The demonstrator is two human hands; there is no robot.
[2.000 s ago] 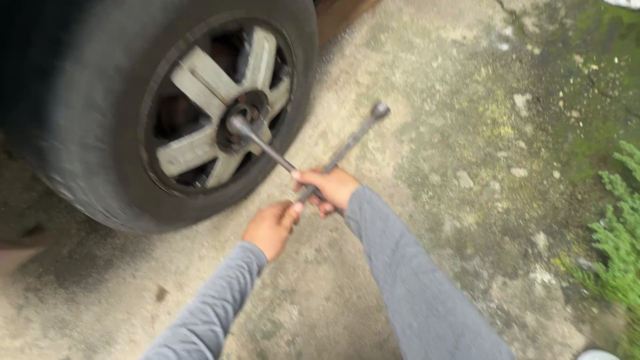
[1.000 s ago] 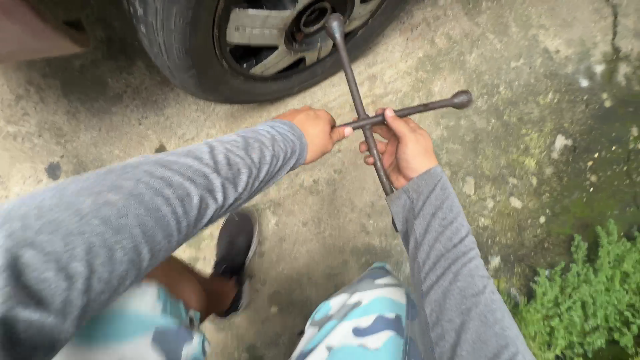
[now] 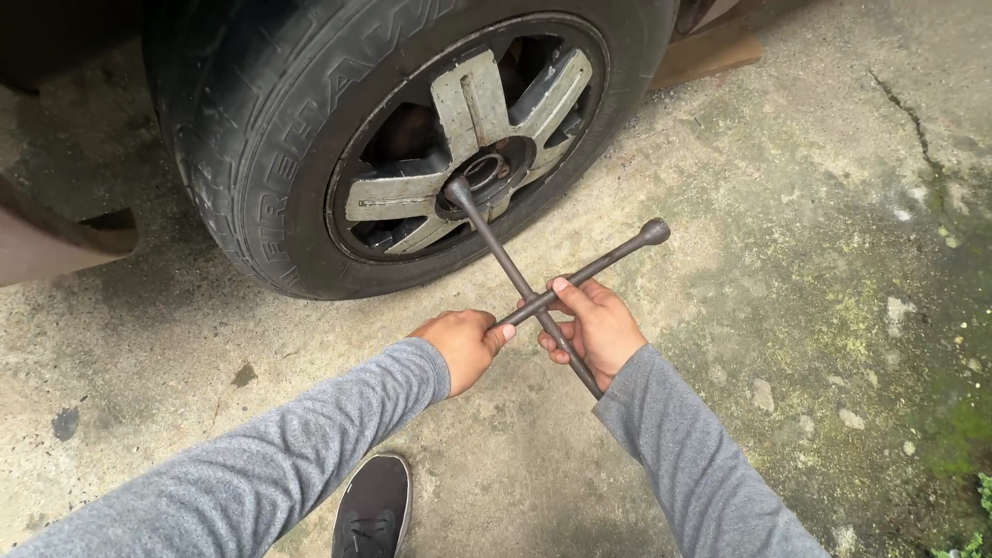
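A dark metal four-way lug wrench (image 3: 504, 260) spans from my hands to the car wheel. Its socket end rests at the hub (image 3: 487, 172) of the silver-spoked wheel rim (image 3: 393, 197), beside the round centre opening; whether it sits on a nut cannot be told. My left hand (image 3: 465, 346) is closed around the lower-left arm of the wrench and hides that end. Near the crossing, my right hand (image 3: 597, 325) grips the wrench, thumb on the crossbar and fingers around the shaft. The crossbar's other socket points up and to the right.
The black tyre (image 3: 310, 155) stands on stained concrete ground (image 3: 775, 232). A wooden board (image 3: 709, 58) lies behind the wheel at the upper right. Part of the car body (image 3: 54, 232) shows at the left. My dark shoe (image 3: 373, 508) is below, and green plants (image 3: 984, 492) grow at the right edge.
The wrench's socket end, over the lower part of the hub a second ago, is now at the hub's left side. Both hands still hold the wrench. The view has shifted toward the wheel.
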